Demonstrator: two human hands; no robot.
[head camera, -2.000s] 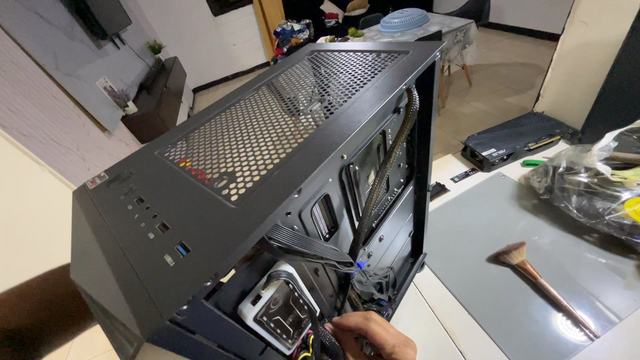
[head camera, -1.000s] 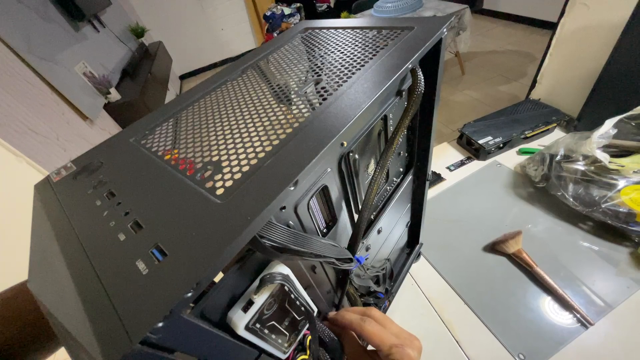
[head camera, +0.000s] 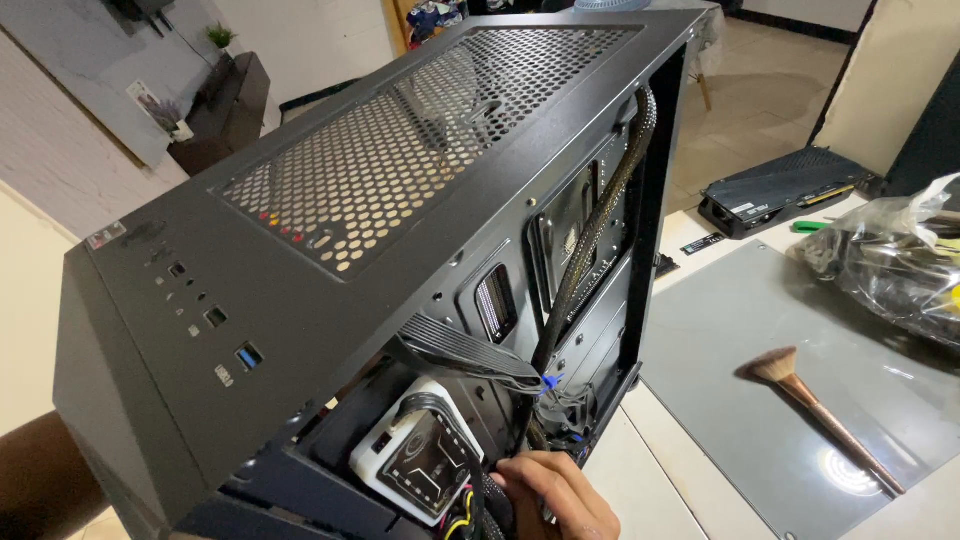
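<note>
A black computer case (head camera: 360, 217) with a perforated top stands tilted before me, its cable side open. At the lower middle, my right hand (head camera: 555, 495) is at the cables beside a white-framed box (head camera: 420, 457); its fingertips are bent close together, and whether they grip a cable cannot be told. Yellow and pink wires (head camera: 465, 517) hang just left of it. A black sleeved cable (head camera: 596, 225) runs down the case's back plate, and a flat ribbon of cables (head camera: 472, 356) reaches a blue tie (head camera: 551, 384). My left hand is hidden; only a forearm shows at the lower left, behind the case.
Right of the case, a makeup-type brush (head camera: 817, 412) lies on a glass panel (head camera: 712, 352). Behind are a graphics card (head camera: 784, 187), a small circuit stick (head camera: 701, 244), a green object (head camera: 810, 226) and a clear plastic bag (head camera: 892, 255) of dark items. A dark cabinet (head camera: 225, 112) stands across the room.
A forearm has come into view at the lower left. My right hand stays by the cables near the white-framed box. The view has shifted somewhat.
</note>
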